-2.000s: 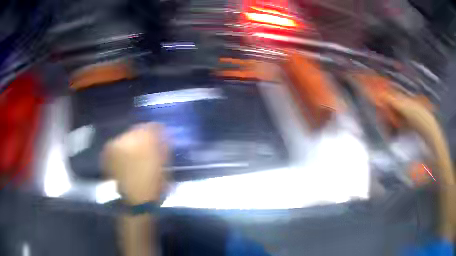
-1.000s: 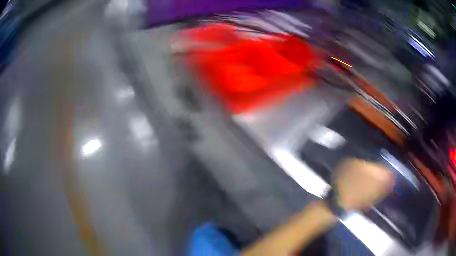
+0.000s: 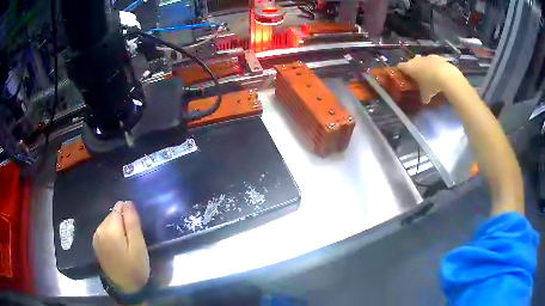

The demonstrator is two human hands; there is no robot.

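The black base plate (image 3: 239, 149) lies in front of me with a silvery strip (image 3: 160, 158) and white scuffs. My left hand (image 3: 122, 248) rests at its front left edge, fingertips pinched together; any tiny part between them cannot be seen. My right hand (image 3: 431, 76) reaches to the far right, its fingers over and around an orange-brown carrier block (image 3: 395, 82) at the rails; the palm hides part of the block. A stack of carrier blocks (image 3: 314, 107) stands right of the plate.
A thick black microscope tube (image 3: 98, 66) hangs over the plate's back left. More carriers (image 3: 227, 107) lie behind the plate. Red bins (image 3: 13, 221) are at the left edge. A red light (image 3: 269, 27) glows behind. Metal rails (image 3: 409, 128) run at the right.
The view swung left to the red bins and floor, then back to the bench, and is now sharper. My right hand, out of view one second ago, is visible at the carriers. My left hand remains pinched.
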